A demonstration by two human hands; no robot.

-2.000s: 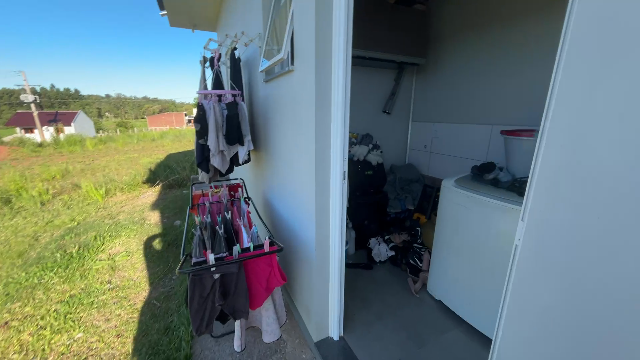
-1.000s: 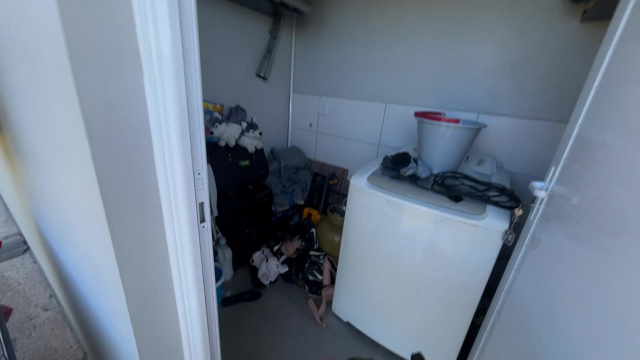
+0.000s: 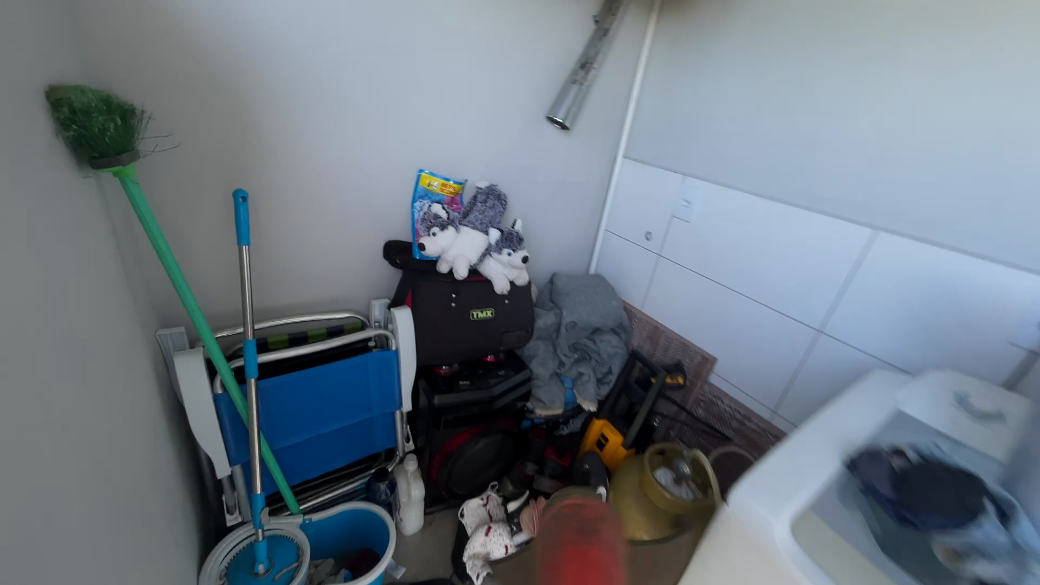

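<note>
Neither of my hands can be made out. A blurred red object (image 3: 581, 540) rises at the bottom centre; I cannot tell what it is or whether anything holds it. To its right stands a brass-coloured gas cylinder (image 3: 650, 500). The white washing machine (image 3: 760, 496) fills the lower right, with a blurred dark bundle (image 3: 934, 494) on or in its top. Left of the red object, white patterned cloth (image 3: 487, 536) lies on the floor.
A folded blue chair (image 3: 325, 414), green broom (image 3: 179, 284), mop (image 3: 249, 317) and blue mop bucket (image 3: 357, 528) crowd the left. Plush dogs (image 3: 467, 252) sit on a black bag (image 3: 455, 321) above a speaker (image 3: 471, 439). A metal tube (image 3: 581, 77) hangs overhead.
The view has moved from outside, past the doorway, into the room's corner. The grey bucket seen on the washing machine a second ago is not plainly visible.
</note>
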